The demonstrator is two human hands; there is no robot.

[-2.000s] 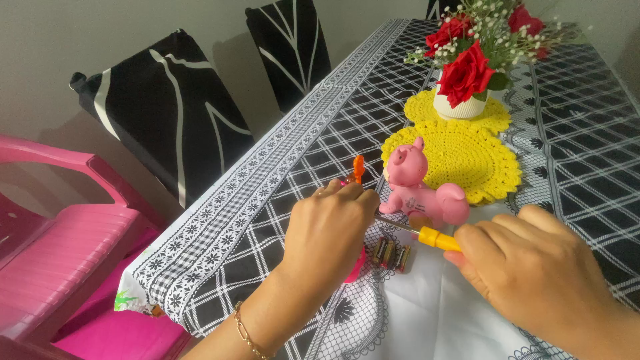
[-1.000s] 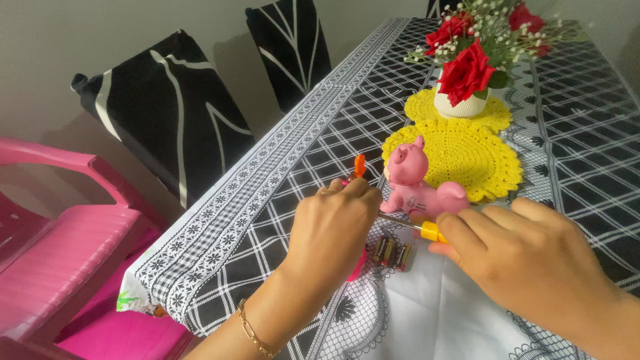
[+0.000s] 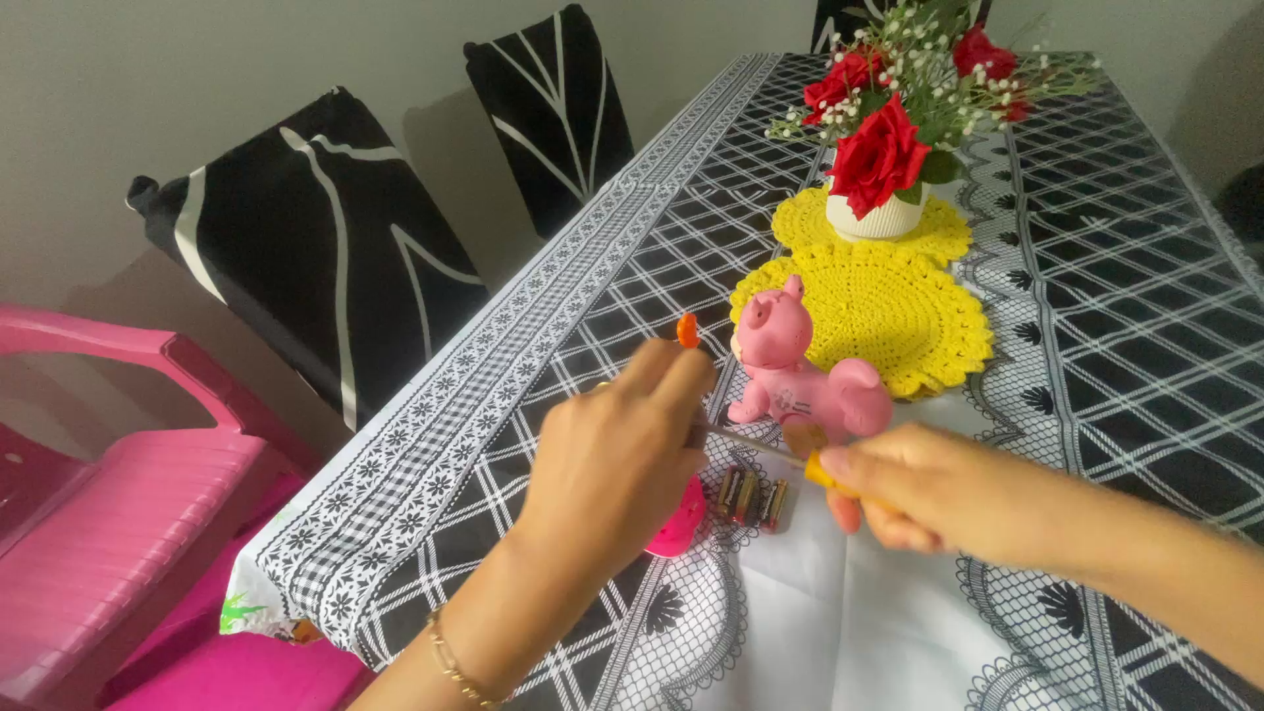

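Observation:
My right hand (image 3: 918, 489) grips the yellow handle of a screwdriver (image 3: 755, 444), whose metal shaft points left to my left hand. The tip is hidden there. My left hand (image 3: 627, 434) is closed around a bright pink plastic object (image 3: 679, 518), mostly covered by the hand; a small orange piece (image 3: 687, 330) sticks up beyond the knuckles. Several small batteries (image 3: 752, 499) lie side by side on the cloth between my hands. Just behind them is a pink toy animal (image 3: 805, 380) with a curled tail, its head toward the left.
Yellow crocheted doilies (image 3: 879, 316) lie behind the toy, the far one under a white vase (image 3: 874, 215) of red roses. A black-and-white patterned tablecloth (image 3: 474, 494) covers the table. Pink plastic chairs (image 3: 178, 474) and black covered chairs (image 3: 306, 247) stand along the left side.
My right hand has shifted slightly on or with the yellow screwdriver handle. My left hand stays at the pink object; the toy and batteries have not plainly moved.

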